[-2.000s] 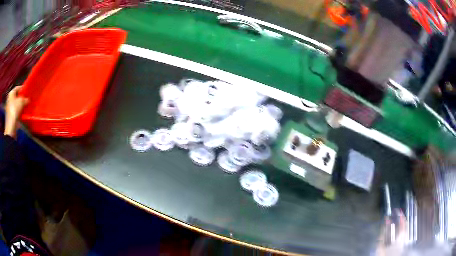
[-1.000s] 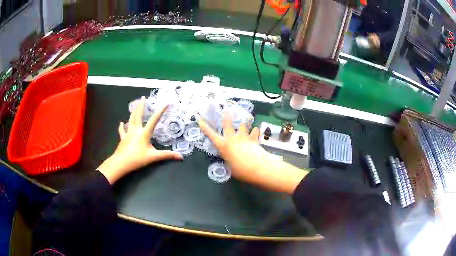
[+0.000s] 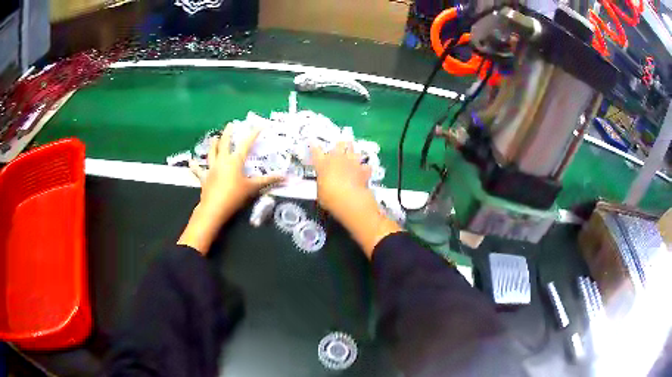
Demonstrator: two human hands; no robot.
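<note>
A heap of clear-white plastic gears (image 3: 291, 140) lies over the white edge of the green conveyor belt, mostly on the belt. My left hand (image 3: 228, 173) is spread at the heap's left front, fingers touching it. My right hand (image 3: 345, 184) presses against its right front, fingertips partly hidden among the parts. Neither hand clearly grips a single part. Two gears (image 3: 301, 227) and a small clear part (image 3: 262, 210) lie on the dark bench between my wrists. One more gear (image 3: 337, 350) lies near the bench's front.
The red basket (image 3: 46, 250) is at the left. The pneumatic press (image 3: 516, 147) stands at the right, its fixture mostly hidden. Right of it are a grey ribbed box (image 3: 509, 278), bearing stacks (image 3: 558, 304) and a bearing carton (image 3: 626, 243). A black hose hangs beside the press.
Both hands have moved forward, and the heap has shifted from the bench onto the belt. A few gears are left behind on the bench. The view has shifted too.
</note>
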